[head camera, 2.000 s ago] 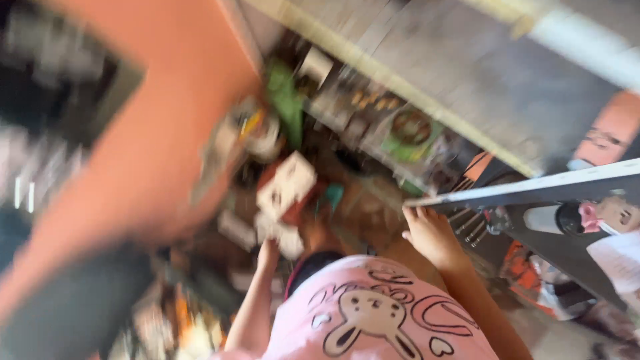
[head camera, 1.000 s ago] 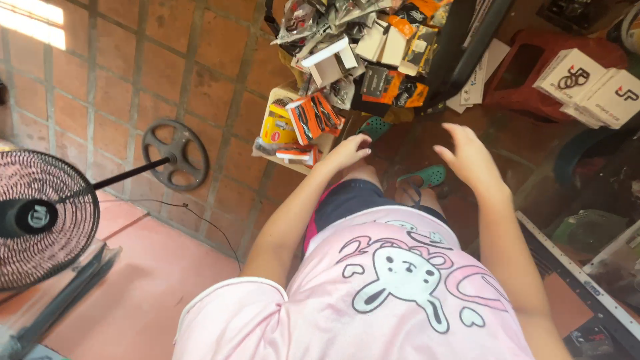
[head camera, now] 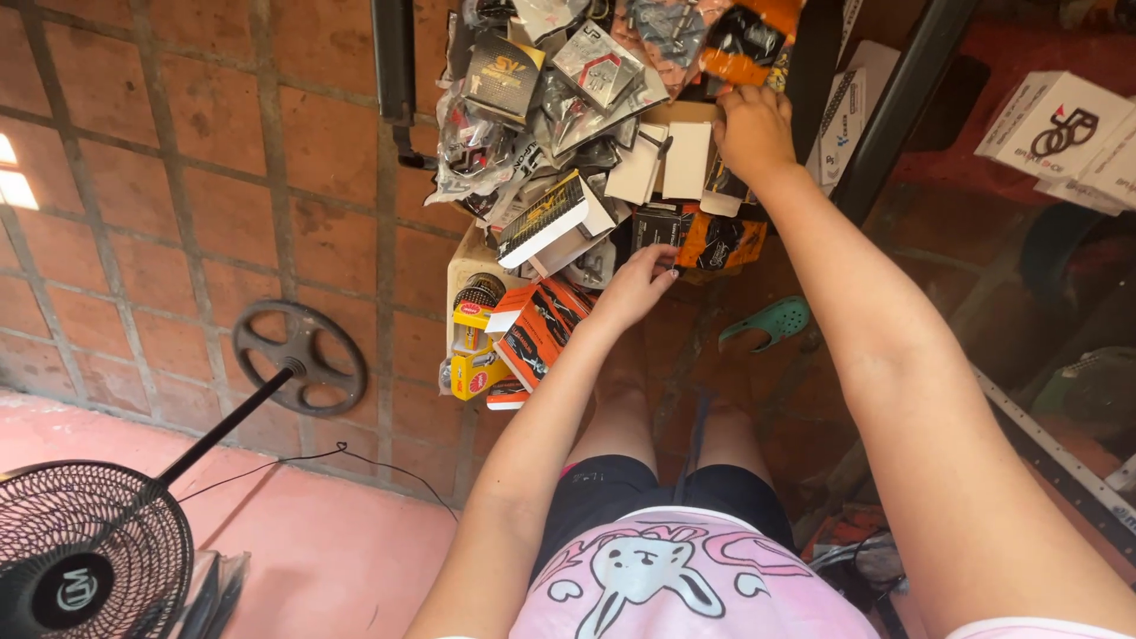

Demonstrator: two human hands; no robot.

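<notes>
A heap of small cardboard boxes and bagged parts fills the top middle of the view. My left hand touches the edge of an orange and black packet at the heap's near side, fingers slightly bent; whether it grips the packet is unclear. Further up, my right hand reaches onto the heap beside an open box with white flaps, its fingertips partly hidden among the packages. An open black and gold box and a silver box lie to the left of my right hand.
A cream tray holds yellow boxes and an orange box. A pedestal fan stands lower left, with a wheel-shaped base. A dark metal frame bar, white boxes and a green clog are at right.
Both hands have moved up to the heap, from above my lap one second ago. The view has turned strongly since the first frame.
</notes>
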